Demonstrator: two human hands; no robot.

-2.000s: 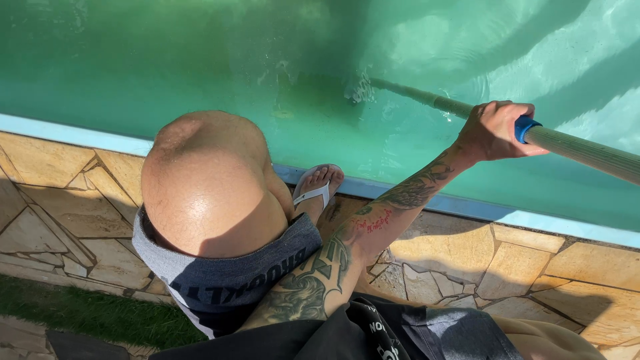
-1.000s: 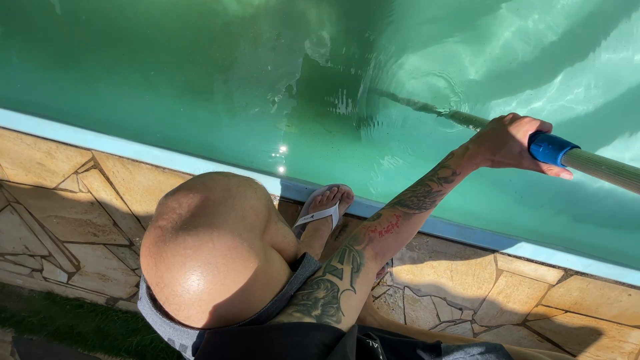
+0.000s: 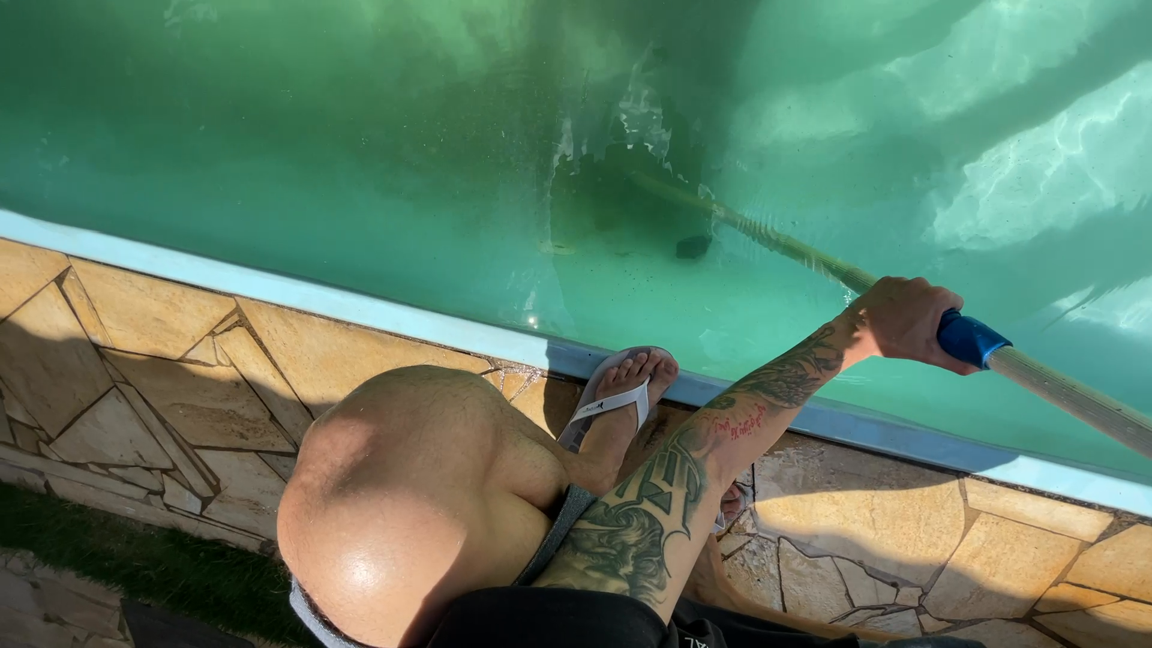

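My left hand (image 3: 909, 322) is closed around a long ribbed pole (image 3: 1071, 396), just left of its blue collar (image 3: 974, 341), above the green pool water (image 3: 405, 180). The pole slants from the right edge down to the left into the water, where its far end fades from sight. Beside its submerged part a small dark patch (image 3: 693, 246) shows; I cannot tell what it is. The tattooed left forearm (image 3: 765, 387) reaches across the pool's edge. My right hand is out of view.
My foot in a white flip-flop (image 3: 621, 387) rests at the light blue pool rim (image 3: 270, 281), with my bent knee (image 3: 387, 486) to its left. Part of another foot (image 3: 731, 504) shows behind the arm. Irregular stone paving (image 3: 855, 504) borders the pool; a grass strip (image 3: 135, 567) lies lower left.
My left hand has come closer to the pool's edge, still holding the pole. The dark patch in the water was not visible in the earlier frames.
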